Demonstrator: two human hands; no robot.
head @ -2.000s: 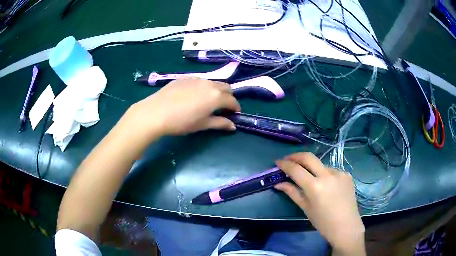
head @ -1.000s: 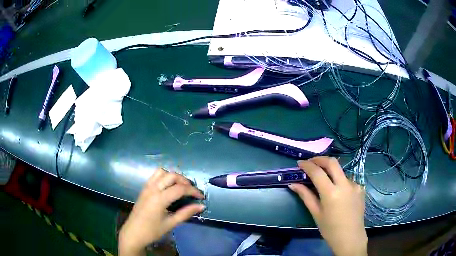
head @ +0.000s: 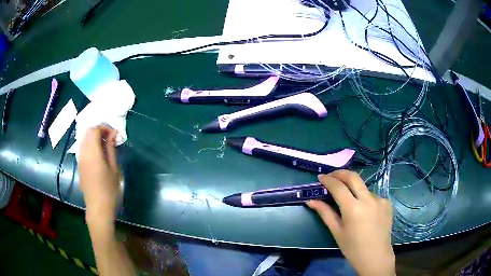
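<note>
My right hand [head: 358, 215] grips the rear of a black and pink 3D pen [head: 280, 195], which lies level near the bench's front edge with its dark tip to the left. My left hand [head: 102, 156] is at the crumpled white tissue [head: 110, 105]; its fingertips touch or overlap it, and whether they hold it cannot be told. Three more pens lie behind: one just above the held pen [head: 296, 153], one in the middle [head: 269, 110], one further back [head: 229, 94]. Fine filament scraps [head: 202, 202] lie by the held pen's tip.
A pale-blue roll [head: 94, 70] and a flat white card [head: 63, 123] are beside the tissue. Clear filament coils [head: 420, 178] and black cables lie at right, scissors [head: 480, 145] at the far right. A white board [head: 269, 24] with cords is at the back; another pen lies along its edge.
My left hand has moved from the pens, past the held pen's tip, left to the tissue. The held pen has turned from slanting to nearly level. The pen behind it has shifted and lies with its pink side showing.
</note>
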